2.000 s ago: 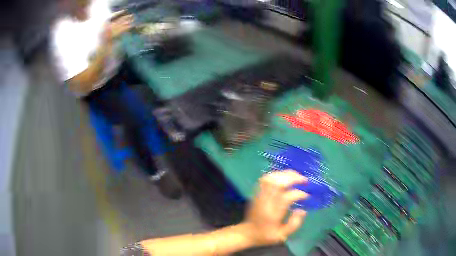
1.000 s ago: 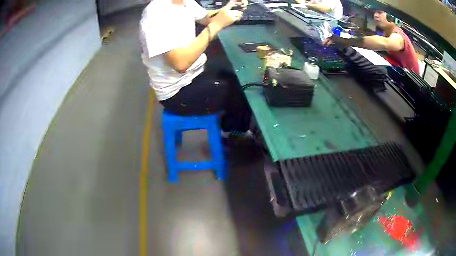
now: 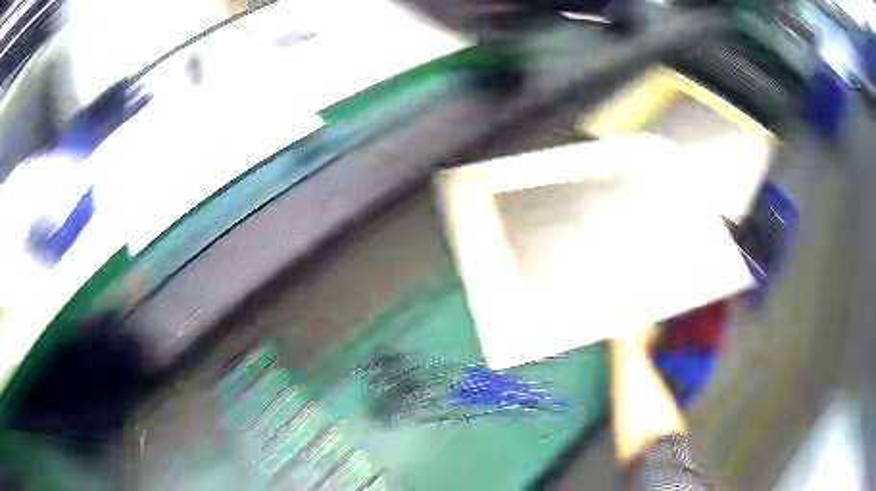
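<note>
A large pale framed tray (image 3: 471, 249), overexposed and blurred, is tilted right of the middle. My right hand (image 3: 634, 369) comes up from the lower right and meets the tray's near edge. It appears to grip the tray there; the fingers are hidden or blurred. My left hand is out of the picture. A second box or tray with a yellowish rim (image 3: 629, 105) is partly hidden behind the pale tray.
On the green mat (image 3: 451, 455) lie a blue wire pile (image 3: 499, 388) and a dark wire pile (image 3: 394, 379). Blurred green circuit boards (image 3: 298, 432) are at lower left. Red and blue shapes (image 3: 696, 345) show beyond the forearm. A bright, blown-out surface (image 3: 231, 115) fills the upper left.
The view has swung away from the neighbouring worker, blue stool and black carriers. The pale tray and my right hand have come into view. My hand seen over the blue pile earlier is gone.
</note>
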